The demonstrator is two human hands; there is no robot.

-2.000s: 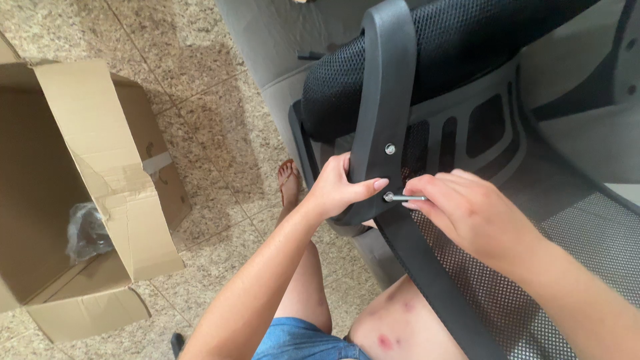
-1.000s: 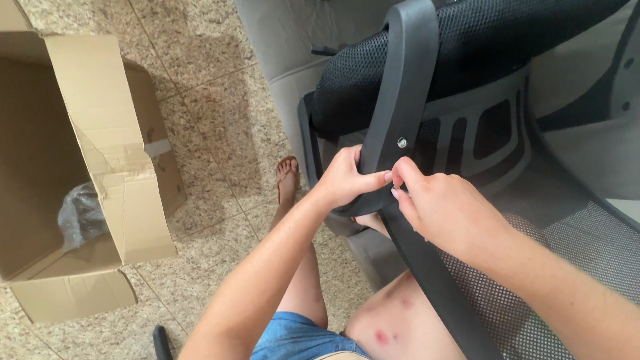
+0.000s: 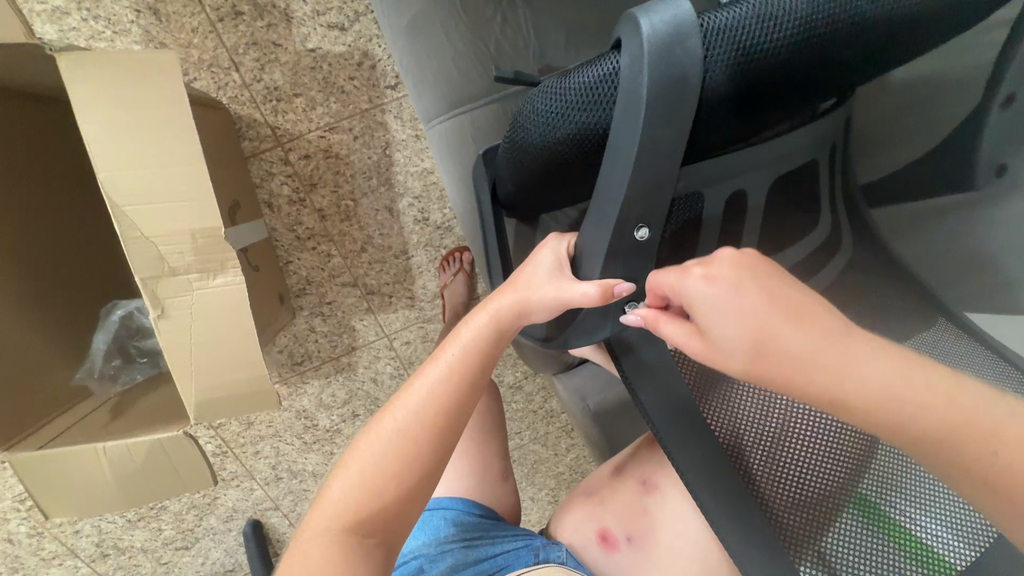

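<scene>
A black plastic armrest (image 3: 648, 120) of an office chair lies against the dark frame of its mesh backrest (image 3: 832, 448). My left hand (image 3: 560, 284) grips the armrest's lower end, the thumb lying on its face. Close beside that thumb, the fingertips of my right hand (image 3: 704, 312) pinch something small at the lower bolt (image 3: 632, 306); what they hold is mostly hidden by the fingers. Higher on the armrest a second metal bolt (image 3: 642, 232) sits in its recess. The black mesh-covered seat cushion (image 3: 560, 120) is behind the armrest.
An opened cardboard box (image 3: 172, 240) stands on the speckled tile floor at the left, with a clear plastic bag (image 3: 124, 348) inside. A grey sofa (image 3: 456, 48) supports the chair parts. At the lower left lies a black object (image 3: 256, 548), partly cut off.
Two seconds ago a metal hex key or similar rod stuck out from the lower bolt in my right fingers; now the fingers are closed close over the bolt. My left hand keeps its hold.
</scene>
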